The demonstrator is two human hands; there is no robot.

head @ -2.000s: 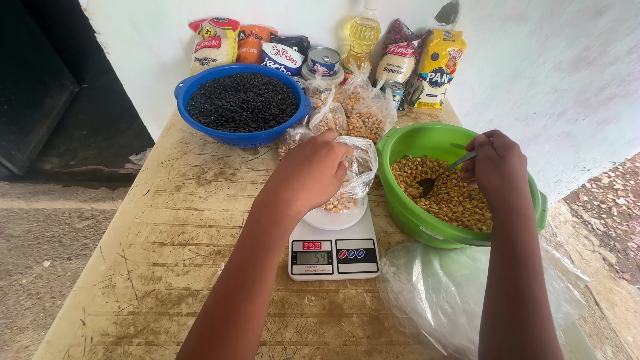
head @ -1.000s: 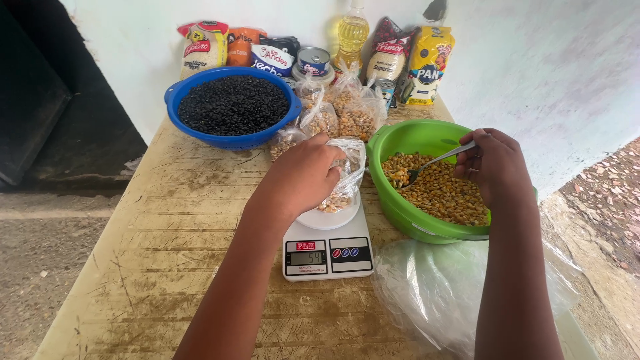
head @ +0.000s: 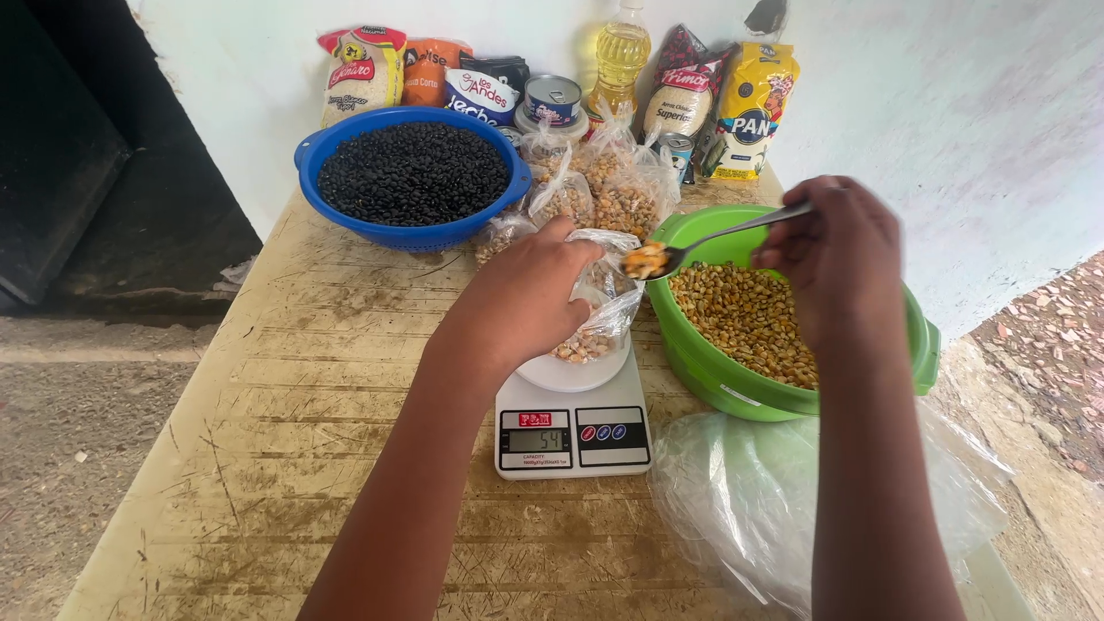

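Observation:
My left hand grips the rim of a clear plastic bag with some corn kernels in its bottom. The bag rests on the round white plate of a digital kitchen scale, whose display is lit. In my right hand is a metal spoon heaped with kernels, its bowl right beside the bag's opening. Under that hand stands a green plastic basin of yellow corn kernels. Behind the scale sit several filled clear bags of kernels.
A blue colander of black beans stands at the back left. Food packets, cans and an oil bottle line the wall. Loose clear plastic bags lie at the front right of the worn table.
The spoon has come up out of the corn in the green basin, loaded with kernels, and has moved left to the bag. My left hand keeps its hold on the bag.

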